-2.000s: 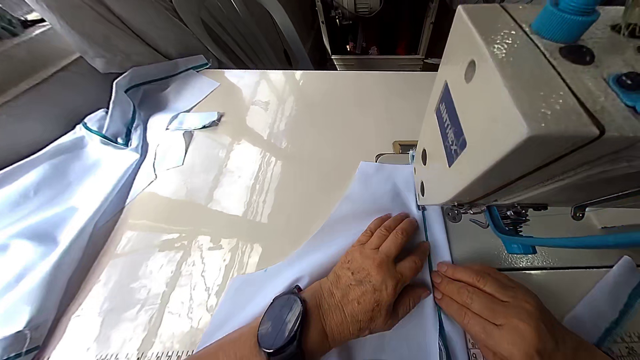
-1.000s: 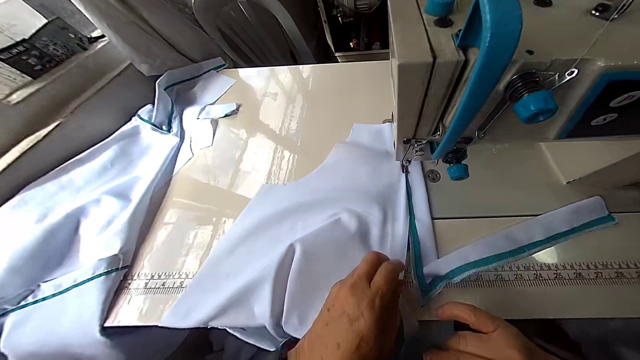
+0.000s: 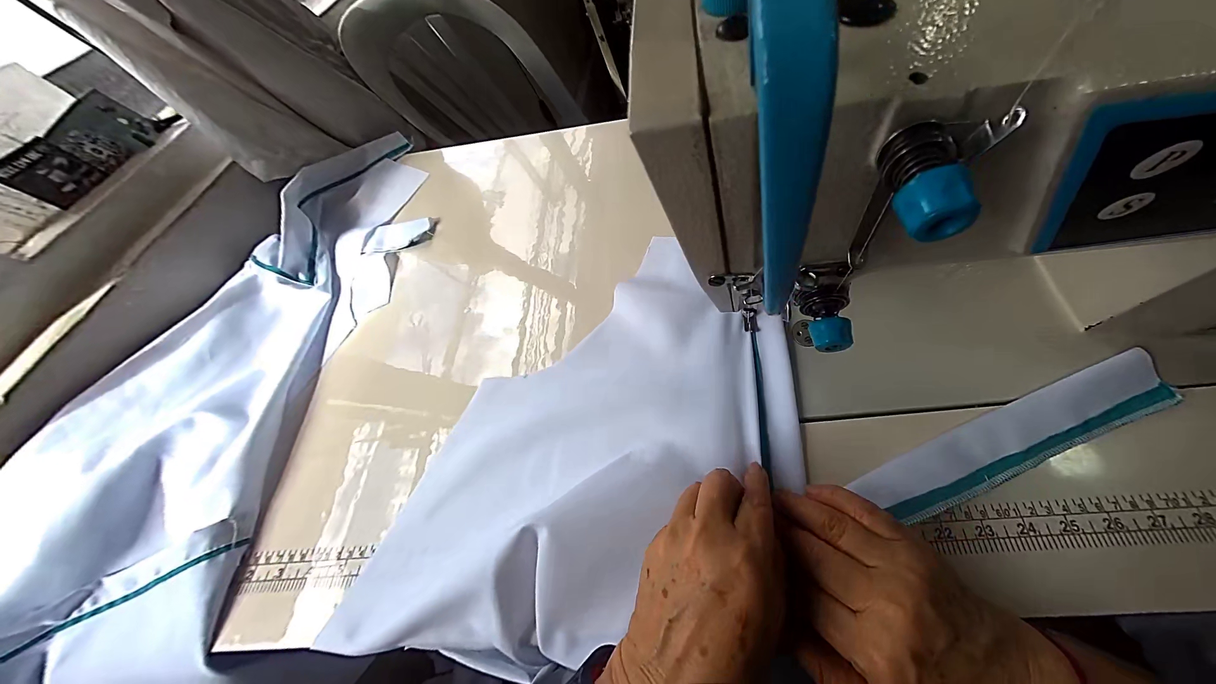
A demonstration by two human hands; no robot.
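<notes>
White fabric with a narrow teal strip (image 3: 570, 427) lies across the table, its far part under the presser foot (image 3: 750, 319) of the sewing machine (image 3: 693, 180). Below the foot, my left hand (image 3: 708, 570) pinches the cloth at the teal strip with thumb and fingers. Right beside it, my right hand (image 3: 883, 579) grips the same edge, fingertips meeting the left ones. A white band with a teal border (image 3: 1026, 437) runs out to the right from beneath my right hand. The lower parts of both palms hide the cloth under them.
At the left, a white garment with teal piping (image 3: 180, 408) hangs over the table edge, small fabric scraps (image 3: 399, 236) beside its collar. A measuring tape (image 3: 1073, 522) runs along the table's near edge. Behind the table stands a plastic chair (image 3: 456, 57).
My hands lay flat on the cloth near the foot two seconds ago; now they pinch it close together, nearer the table's front edge. The view has shifted to the right.
</notes>
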